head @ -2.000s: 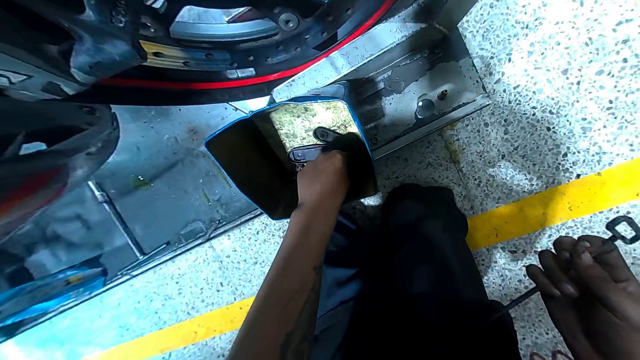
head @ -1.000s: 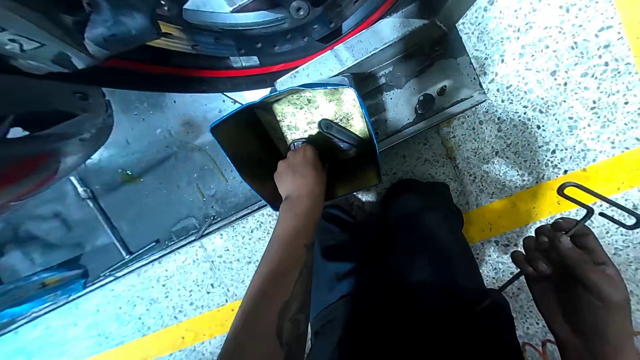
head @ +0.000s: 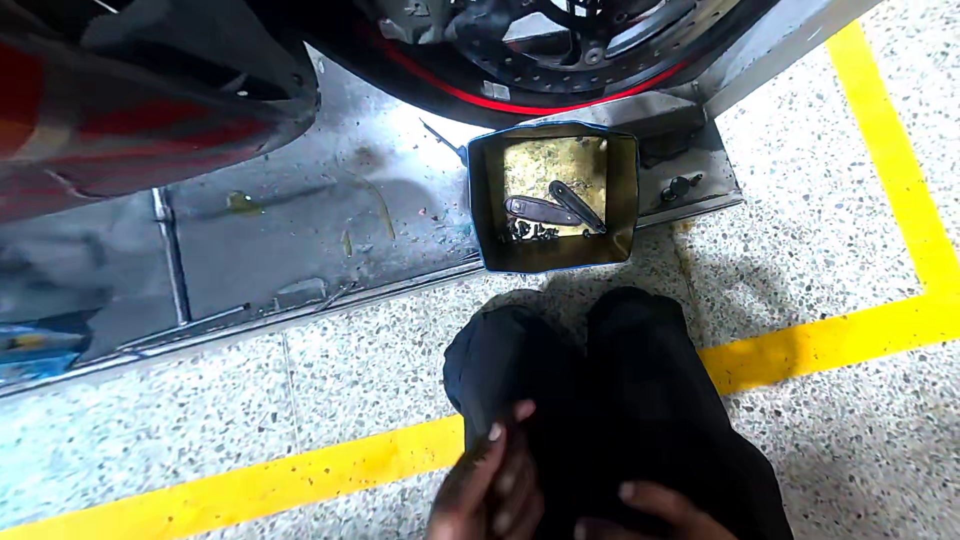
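My left hand [head: 491, 480] is over my dark trousers at the bottom, its fingers partly curled and blurred; whether it holds something small cannot be told. My right hand [head: 652, 517] shows at the bottom edge, partly cut off, its palm hidden. Beyond my knees stands an open, blue-rimmed bin [head: 555, 262] with dark walls. Inside lie two long, dark, rounded parts, one [head: 541, 211] nearly level and the other [head: 576, 205] slanting with its lower end by the first one's right end. Small dark screws or similar pieces [head: 525, 229] are scattered below them.
A motorcycle wheel with a red rim stripe [head: 517, 109] and a brake disc stands behind the bin. Red and dark bodywork [head: 165, 127] overhangs at left. A metal platform [head: 300, 225] with a bar [head: 172, 255] meets the speckled floor, which bears yellow lines [head: 825, 345].
My left hand has come out of the bin and back to my lap. My right hand has moved in from the right; the hooked metal rod it held is out of sight. The view has shifted.
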